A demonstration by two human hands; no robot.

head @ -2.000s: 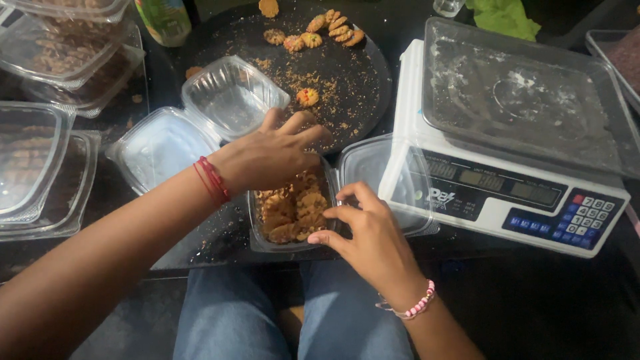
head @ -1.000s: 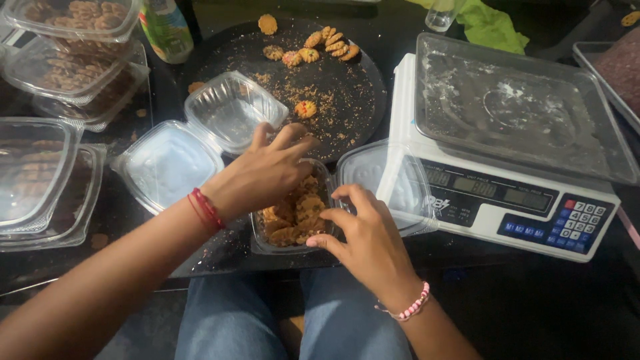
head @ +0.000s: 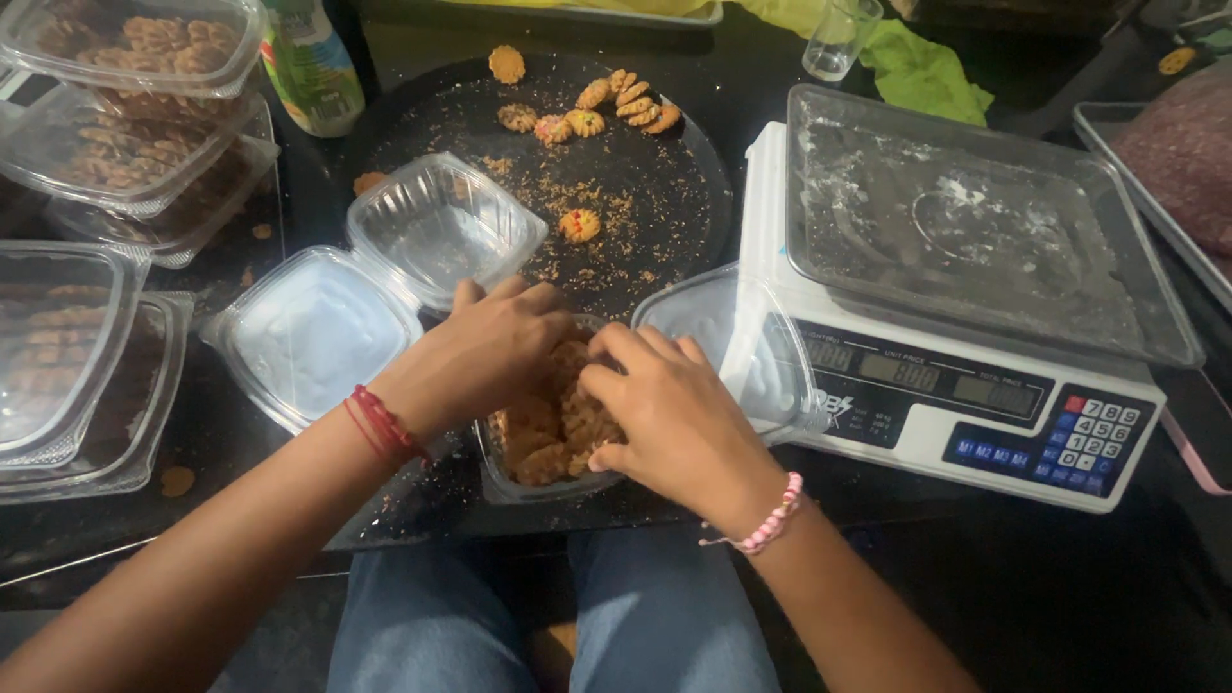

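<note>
A clear plastic clamshell container full of cookies lies in front of me, its lid folded out to the right. My left hand reaches over its upper left part, fingers bent down; what the fingertips touch is hidden. My right hand is over the right side, fingers curled onto the cookies, thumb low against them. Whether either hand grips a cookie cannot be told. Just beyond my left hand stands an empty clear container, its open lid to the left.
A round black tray behind holds crumbs and several cookies. A digital scale with a clear platter stands at right. Filled containers are stacked at left near a green bottle. A small glass stands at the back.
My right hand has moved from the container's right edge farther in over the cookies, closer to my left hand. The left hand stays over the container's upper part.
</note>
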